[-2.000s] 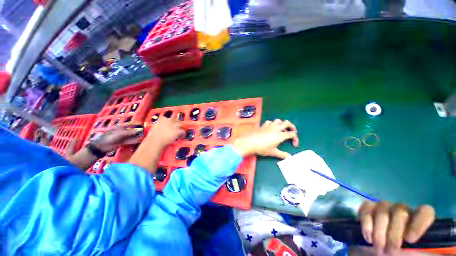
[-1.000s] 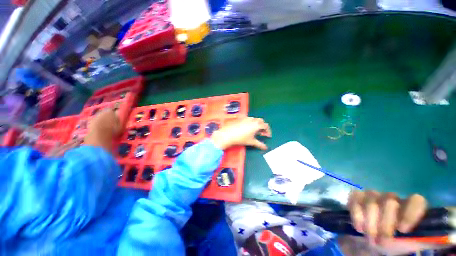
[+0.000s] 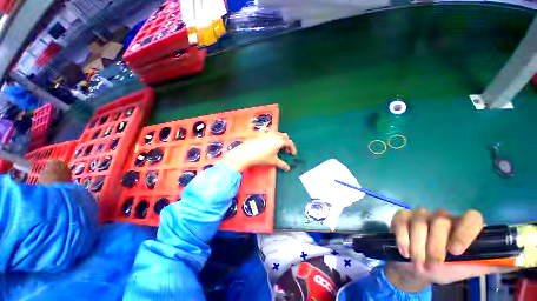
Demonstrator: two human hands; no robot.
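Observation:
My right hand [image 3: 438, 238] is closed around a long black and orange electric screwdriver [image 3: 377, 245] at lower right. The tool lies about level, its narrow end left, with yellowish tape at its right end. My left hand [image 3: 268, 151] reaches over the right side of a red-orange foam tray [image 3: 268, 182], palm down. Its thumb and fingers are apart beside small dark specks [image 3: 298, 160] on the bench. Nothing shows in it. Dark and silvery discs sit in the tray's pockets. The screwdriver bit is not clear.
A white paper sheet [image 3: 330, 176] has a blue stick [image 3: 377, 194] and a clear round piece [image 3: 317, 210] on it. Two yellow rings [image 3: 377, 147], a green spool [image 3: 397, 107], a small dark part [image 3: 502, 166] and a grey post [image 3: 515, 67] are beyond. A neighbour's blue sleeve [image 3: 44, 220] is left.
The view has turned right, so the bench things show further left. The neighbour's hand has moved left, away from the near tray. My right hand keeps its hold on the screwdriver.

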